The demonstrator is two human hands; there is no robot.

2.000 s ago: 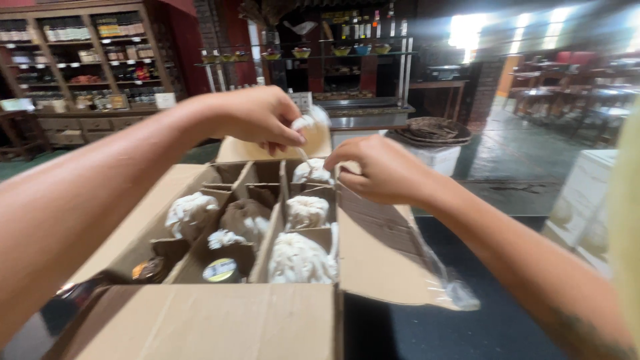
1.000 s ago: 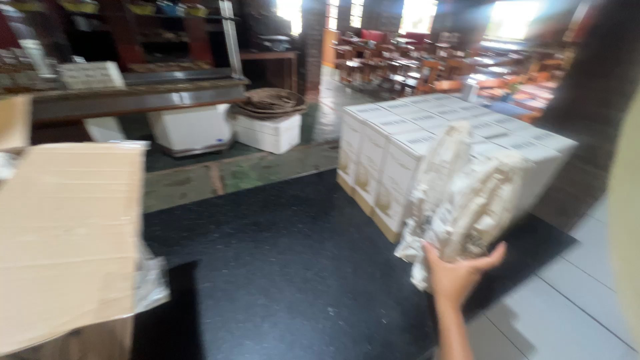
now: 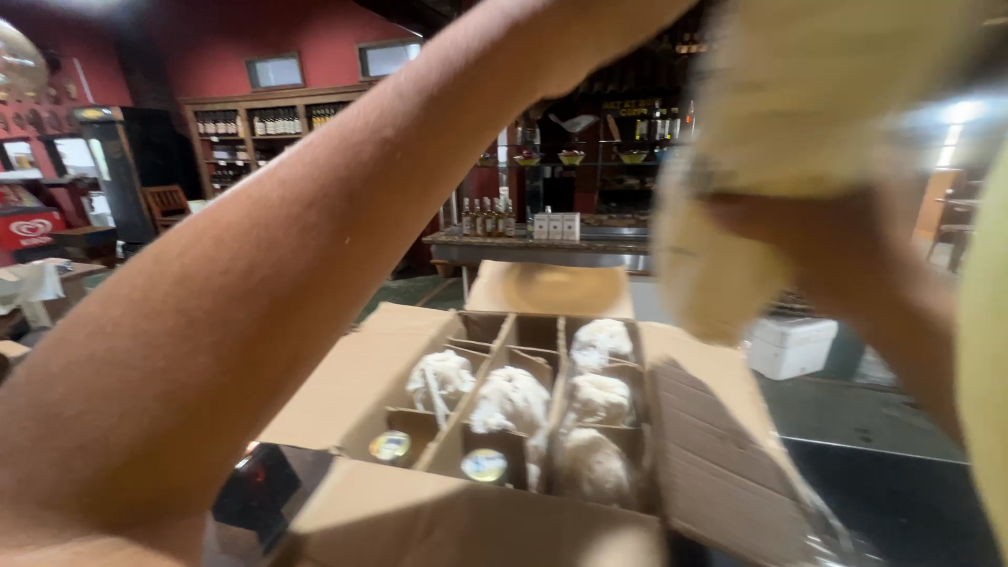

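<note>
My left forearm crosses the view from lower left to upper right; the heel of my left hand (image 3: 579,59) shows near the top edge, its fingers hidden or out of frame. My right hand (image 3: 787,224), badly blurred, is closed around a cream-coloured bundle (image 3: 819,102) raised at the upper right. Below both hands stands an open cardboard box (image 3: 480,512) with cardboard dividers. Several compartments hold white cloth-wrapped items (image 3: 602,398). Two near compartments show round jar or can tops, one at left (image 3: 390,446) and one at centre (image 3: 483,465).
Box flaps spread outward, the right flap (image 3: 720,449) over a dark tabletop (image 3: 890,488). A dark shiny object (image 3: 256,492) lies by the box's near left corner. Beyond are a counter (image 3: 543,248) with bottles and small boxes, and a white container (image 3: 791,346) on the right.
The view has swung back left to the cardboard box. One second ago a hand held pale cloth-like bundles beside white boxes; now my right hand holds a cream bundle high up.
</note>
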